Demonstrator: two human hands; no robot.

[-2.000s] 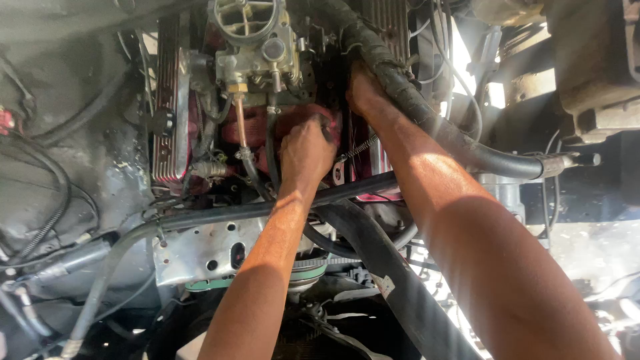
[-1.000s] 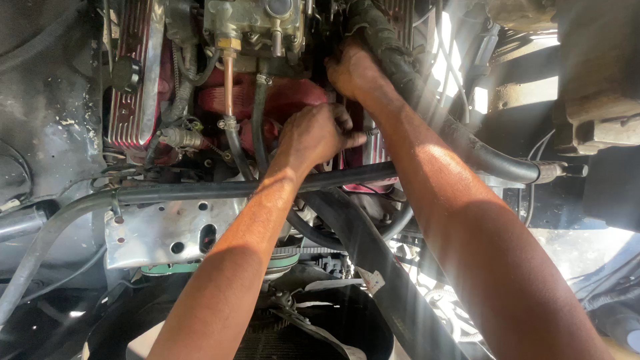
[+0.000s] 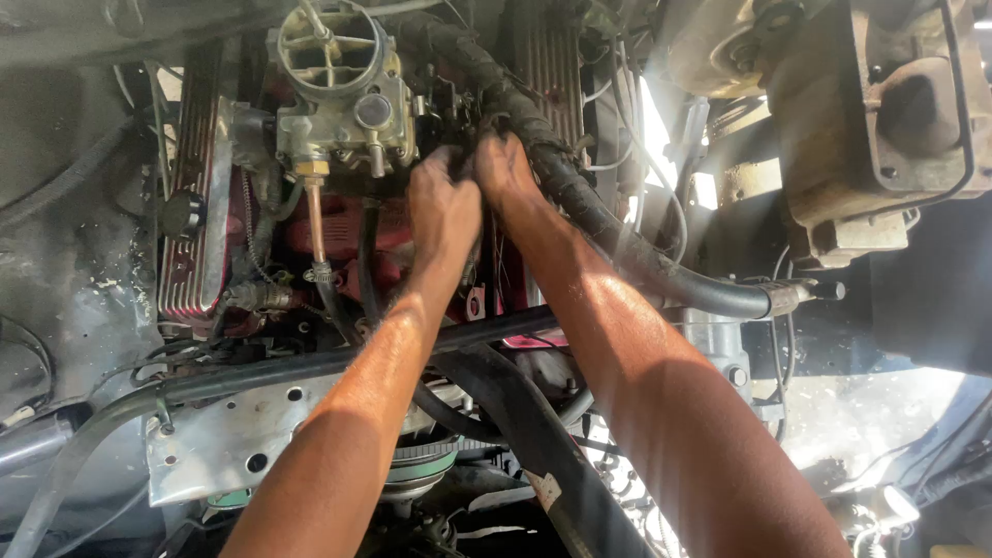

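An engine bay fills the view. My left hand [image 3: 446,194] is closed up beside the carburetor [image 3: 337,93], its fingers partly hidden and blurred. Touching or nearly touching it, my right hand [image 3: 500,163] reaches under a thick wrapped hose [image 3: 535,136]. Small linkage parts [image 3: 457,101] lie just above the fingertips. What either hand grips, if anything, is hidden. Below the carburetor, a copper-coloured pipe [image 3: 315,221] runs down to a hose clamp [image 3: 318,273], in front of the red intake manifold [image 3: 337,225].
Finned valve covers [image 3: 190,232] flank the engine. A black hose [image 3: 256,380] crosses below my forearms, over a perforated metal bracket [image 3: 209,442]. A green pulley [image 3: 422,469] and a wide black hose [image 3: 535,434] sit lower. At upper right is a bulky metal housing [image 3: 837,116].
My left hand has moved up from in front of the red manifold to beside the carburetor, close against my right hand. The view has shifted.
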